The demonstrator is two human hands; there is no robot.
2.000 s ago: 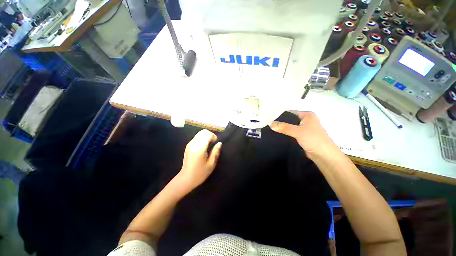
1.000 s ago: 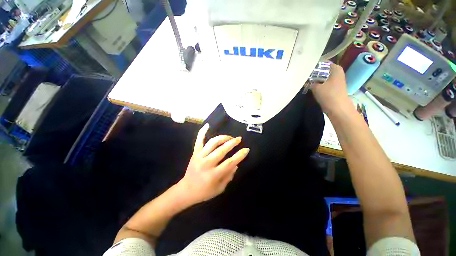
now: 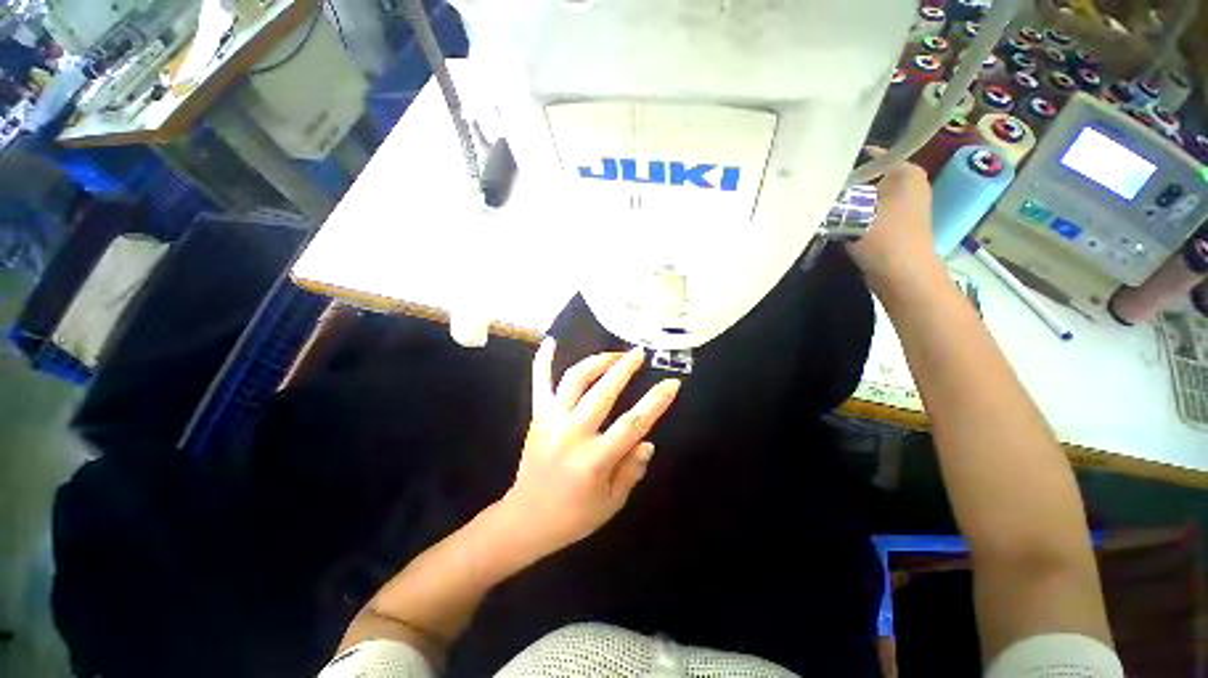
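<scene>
The black garment (image 3: 742, 490) lies over the machine bed and my lap. My left hand (image 3: 583, 444) lies flat on it, fingers spread, fingertips beside the small silver work clamp (image 3: 672, 359) under the white JUKI machine head (image 3: 662, 172). My right hand (image 3: 897, 223) is at the shiny metal fitting (image 3: 852, 211) on the right of the head; its fingers are partly hidden behind the fitting, so its grip cannot be told.
Right of the head are a light blue thread cone (image 3: 974, 192), a control panel (image 3: 1093, 192) with lit screen and a white pen (image 3: 1020, 289). Blue crates stand at left (image 3: 245, 358) and lower right (image 3: 885, 583). A dark lever hangs at the head's left (image 3: 497, 172).
My right hand has gone from the garment by the clamp to the metal fitting. My left hand has let go of the gathered cloth, spread flat and moved right to the clamp.
</scene>
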